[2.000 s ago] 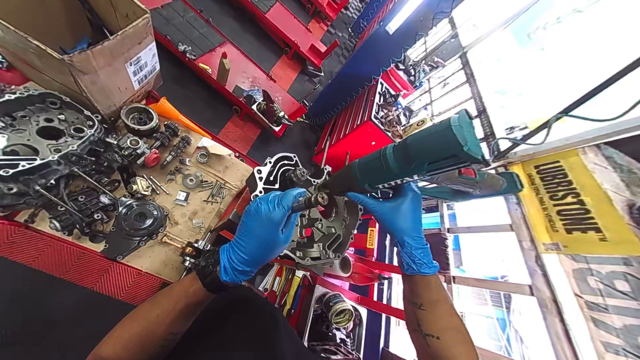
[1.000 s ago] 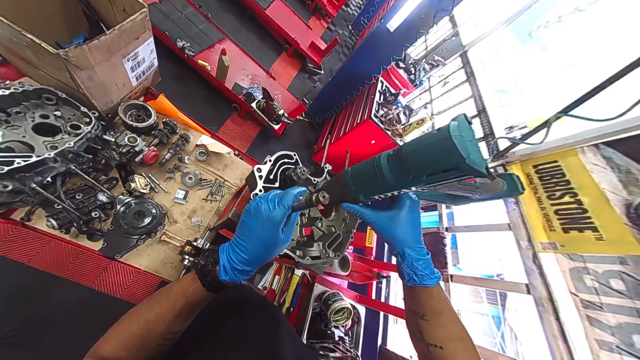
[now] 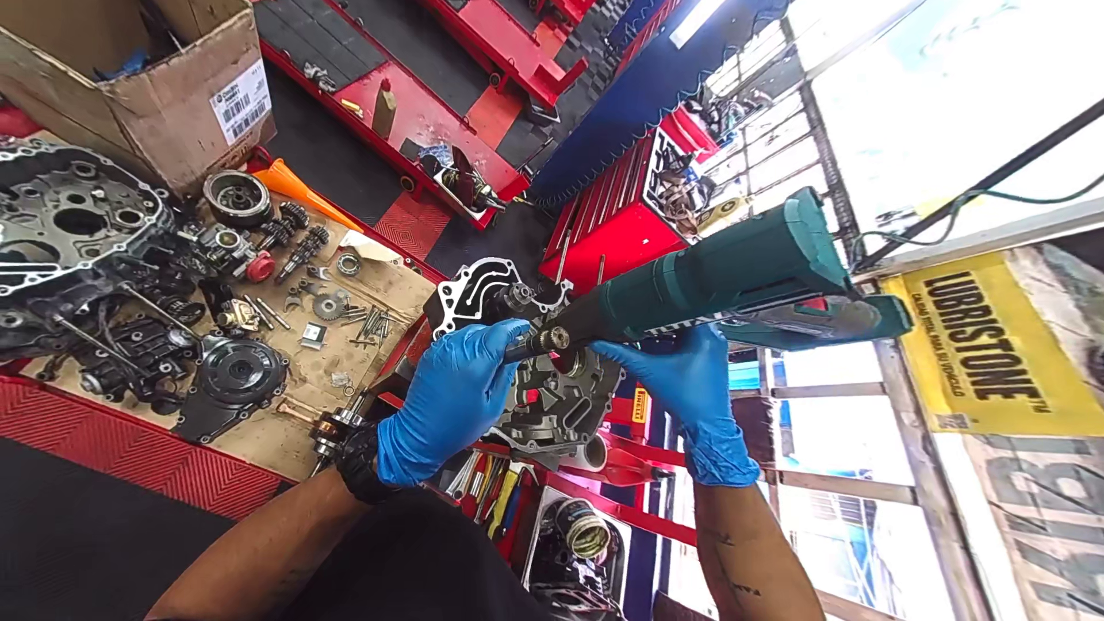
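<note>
My left hand point(image 3: 453, 397), in a blue glove, is closed around a dark cylindrical part near the nose of a green power tool point(image 3: 716, 276); a round metal end point(image 3: 554, 338) shows beside its fingers. My right hand point(image 3: 681, 388), gloved too, grips the tool's handle from below, its thumb pointing to the nose. The tool lies slanted, its rear end up to the right. Under its nose and both hands is a metal engine crankcase half point(image 3: 552, 401). Behind the left hand stands a cover with curved channels point(image 3: 483, 293). The exact tool tip is hidden.
On the cardboard-covered bench point(image 3: 401, 297) at left lie an engine case point(image 3: 82, 216), a round cover point(image 3: 237, 373), gears and bolts. A cardboard box point(image 3: 172, 112) stands behind. A red tool chest point(image 3: 604, 233) is beyond, and hand tools point(image 3: 492, 492) lie below the crankcase.
</note>
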